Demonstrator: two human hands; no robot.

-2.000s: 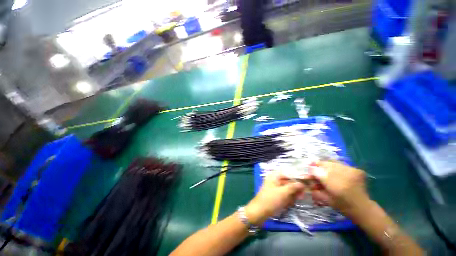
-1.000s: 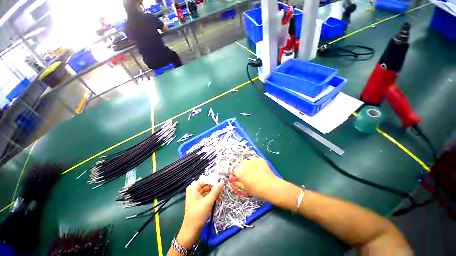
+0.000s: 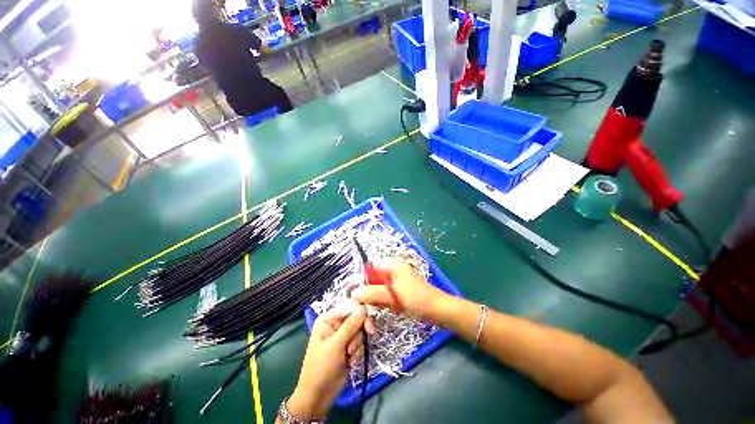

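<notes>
My left hand (image 3: 334, 344) pinches a black cable (image 3: 365, 364) near its end, over the blue tray (image 3: 443, 286). The cable hangs down from the fingers towards me. My right hand (image 3: 401, 290) holds the small red-handled tool (image 3: 377, 277), its dark narrow tip pointing up and away. The fingertips of both hands meet, and the cable end between them is mostly hidden. White-silver scraps (image 3: 397, 348) fill the tray. A black cable bundle (image 3: 273, 296) with pale ends overlaps the tray's left side. Another such bundle (image 3: 207, 255) lies beyond it.
Stacked blue trays (image 3: 497, 145) rest on white paper (image 3: 555, 189) beside white uprights. A steel ruler (image 3: 518, 228), green tape roll (image 3: 598, 197), red heat gun (image 3: 633, 137) and long black cord (image 3: 579, 291) are at right. Dark cables (image 3: 124, 404) lie lower left. A person (image 3: 236, 62) is beyond the bench.
The view has swung right since the oldest frame, bringing the heat gun and stacked trays into sight. Since the middle frame, my right hand has turned and the tool's dark tip now shows pointing up.
</notes>
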